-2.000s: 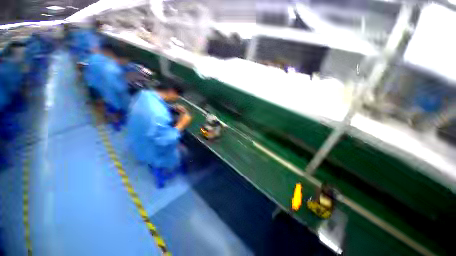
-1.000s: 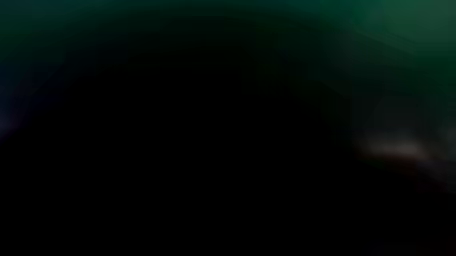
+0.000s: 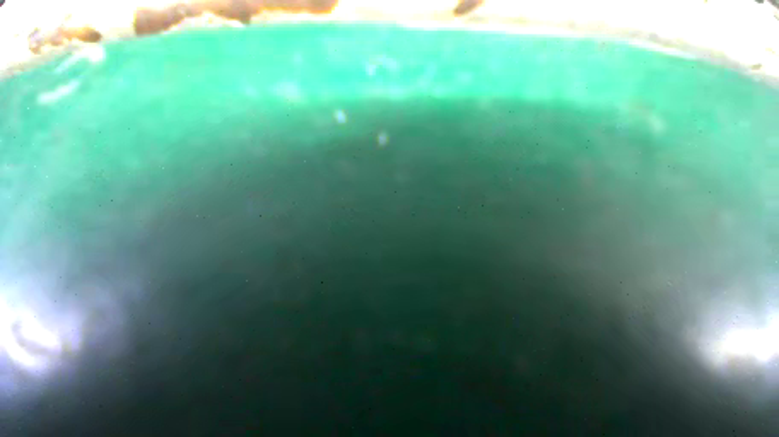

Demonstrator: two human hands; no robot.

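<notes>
A green surface (image 3: 427,171) fills nearly the whole head view, very close to the camera and blurred. It is bright green toward the top and dark toward the bottom middle. A few small pale specks show on its upper part. Neither my left hand nor my right hand is in view. No tool or workpiece can be made out.
A pale, overexposed strip (image 3: 547,15) runs along the top edge beyond the green surface. Blurred brown patches (image 3: 231,10) lie on it at the upper left. White glare shows at the lower left and lower right.
The wide view of the hall, with people in blue and the long green bench, gave way to a nearly black frame. Now a close, brighter green surface fills the view.
</notes>
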